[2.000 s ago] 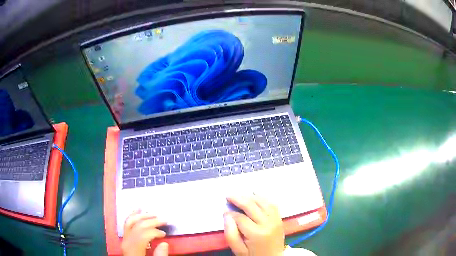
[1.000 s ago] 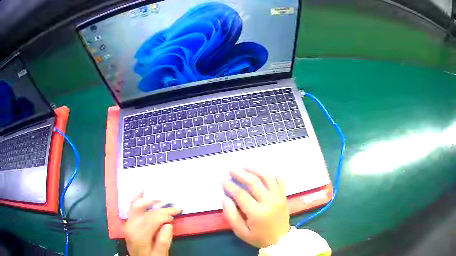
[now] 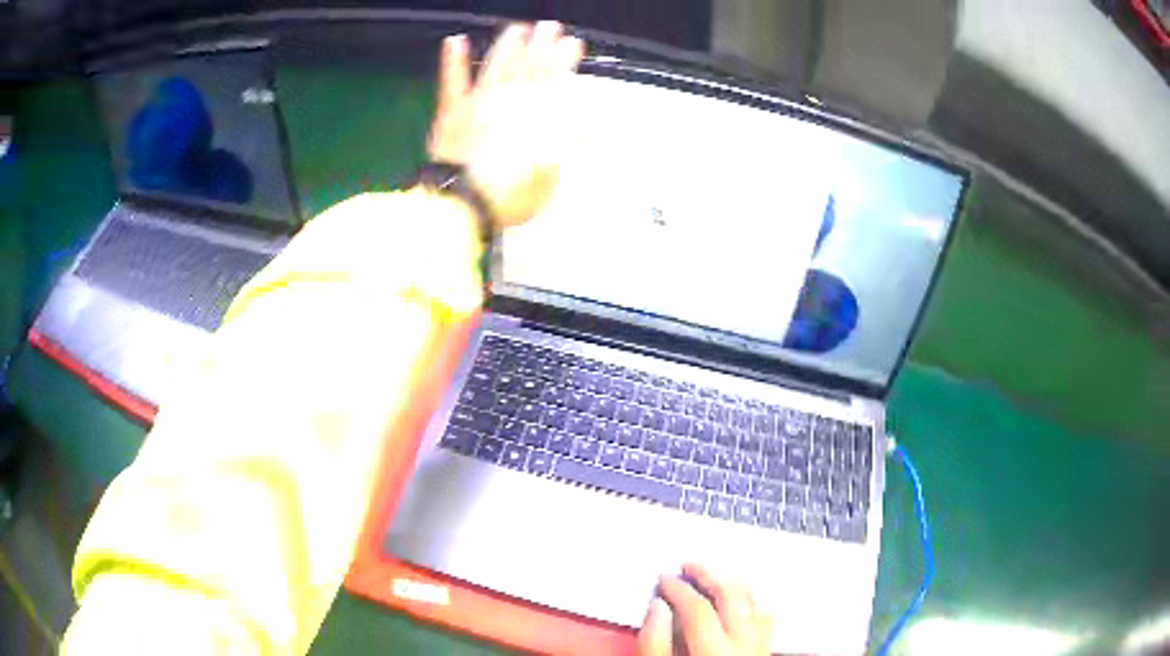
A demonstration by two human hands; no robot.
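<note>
A silver-grey laptop (image 3: 577,513) stands open on a red tray (image 3: 513,620). Its lit screen (image 3: 719,205) shows a large white window over blue swirl wallpaper. My left hand (image 3: 507,122) is raised at the screen's upper left corner, fingers spread, with a dark band at the wrist; whether it touches the screen cannot be told. My yellow left sleeve hides part of the tray. My right hand (image 3: 708,618), cut off by the bottom edge, rests its fingertips on the pale deck below the keys and holds nothing.
A second open laptop (image 3: 128,320) on a red tray stands to the left, partly behind my sleeve. A blue cord (image 3: 921,538) runs from the near laptop's right side. Both laptops stand on a green surface (image 3: 1014,513). A grey-white shape is at the upper right.
My left hand has left the laptop's front edge and risen to the screen's corner. A white window has opened on the screen. The view has turned, showing more of the left laptop.
</note>
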